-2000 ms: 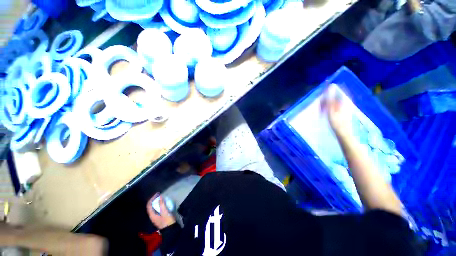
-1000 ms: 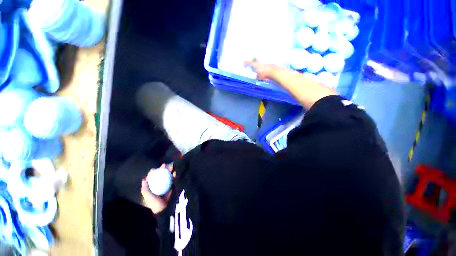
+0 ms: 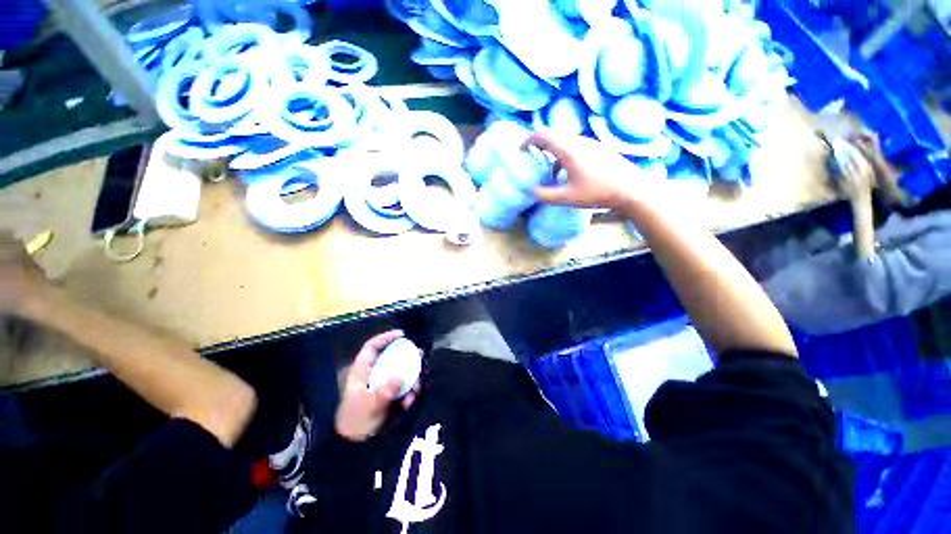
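Observation:
My left hand (image 3: 373, 388) holds a small rounded pale crown (image 3: 396, 367) in front of my shirt, below the table edge. My right hand (image 3: 584, 179) is over the bench at the stacked crowns (image 3: 501, 172), fingers spread and curved. Its thumb and fingertips are beside the crowns; I see nothing held, and contact is unclear. Another crown (image 3: 556, 225) sits just below the hand near the table edge. Flat ring brims (image 3: 296, 195) lie heaped left of the crowns. Assembled hats (image 3: 626, 63) form a large heap behind my right hand.
A dark phone (image 3: 120, 188) and a white block with a cord loop (image 3: 169, 193) lie on the bench (image 3: 261, 282) at left. A co-worker's arm (image 3: 146, 355) reaches in from the left. Another person's hand (image 3: 850, 156) is at the right. A blue bin (image 3: 610, 378) stands below the bench.
My right hand has left the blue bin and moved over the bench to the crowns. The view has turned back to the bench. My left hand still holds its crown.

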